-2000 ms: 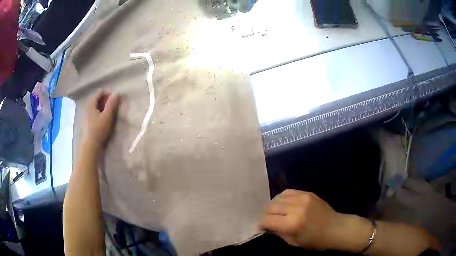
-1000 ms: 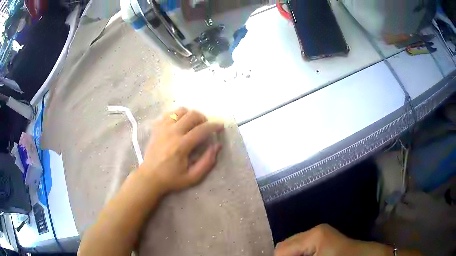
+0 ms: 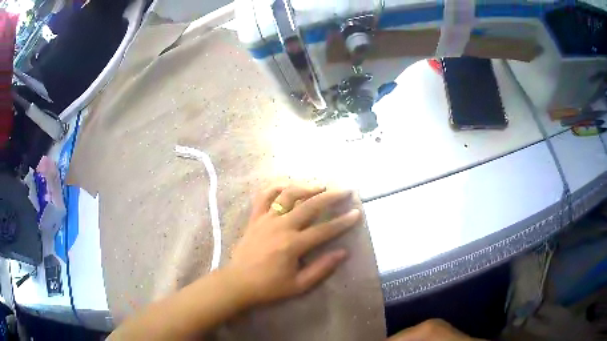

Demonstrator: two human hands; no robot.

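A large beige-brown speckled cloth panel lies over the table. A narrow white bent strip lies on it, its lower end reaching my left forearm. My left hand, with a ring, rests flat on the panel near its right edge, palm down and fingers spread. My right hand is cut off by the bottom edge of the picture, at the panel's lower right; its fingers are not visible. The sewing machine's needle area is above my left hand, beyond the panel's right side.
A smartphone lies on the machine bed. The machine head spans the top right. A thin cord crosses the table at right. A printed ruler runs along the front edge. A purple-white tissue pack is at left.
My left hand has moved from the panel's left side to its right edge and now lies flatter. My right hand has dropped mostly out of view. More of the machine head shows.
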